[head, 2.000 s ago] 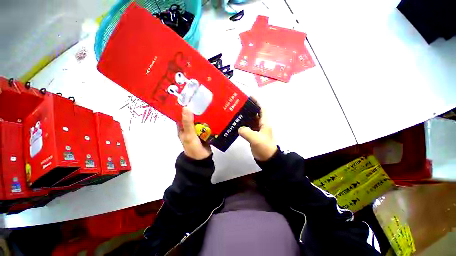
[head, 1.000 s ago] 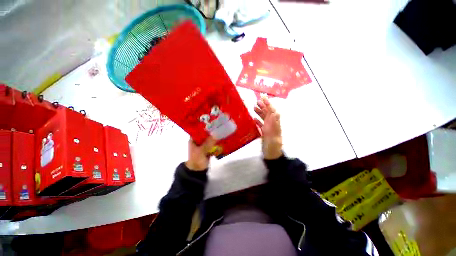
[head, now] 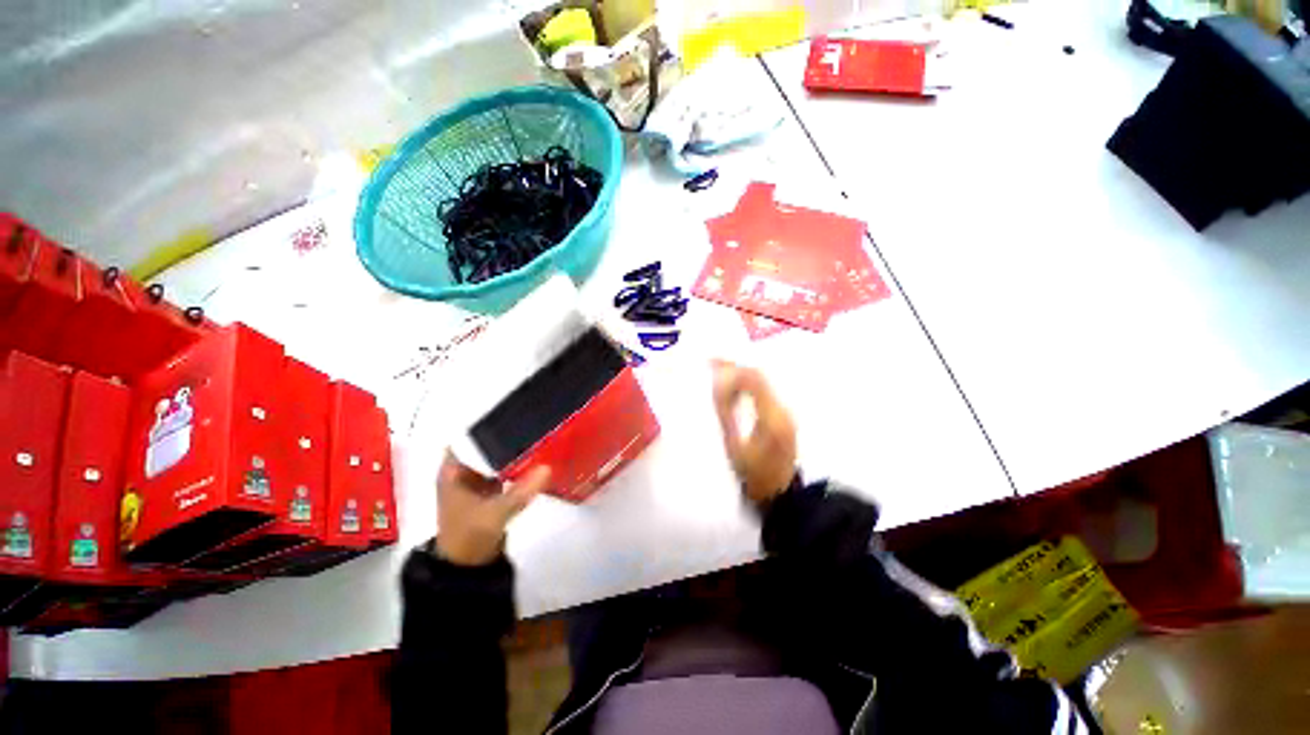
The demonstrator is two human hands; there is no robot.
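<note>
A red box sleeve (head: 601, 442) stands tilted on the white table, its pale-lined end flap raised and a black inner box (head: 552, 398) visible inside its open end. My left hand (head: 481, 506) grips its near left side. My right hand (head: 757, 431) is off the box, to its right, slightly blurred, with nothing clearly seen in it. Loose black handles (head: 651, 297) lie behind the box. Flat red sleeves (head: 789, 264) overlap further right.
A teal basket (head: 385, 241) of black handles stands behind. Finished red boxes (head: 216, 438) stand in rows at left. A small red carton (head: 868, 66), pale cloth (head: 714, 124) and open bag (head: 625, 75) lie at the back. Black boxes (head: 1215, 121) are at far right.
The red sleeve has been tipped from lying angled in my hands to end-up, showing its open end. My right hand has moved down, clear of it. The view has shifted, showing more of the table's back.
</note>
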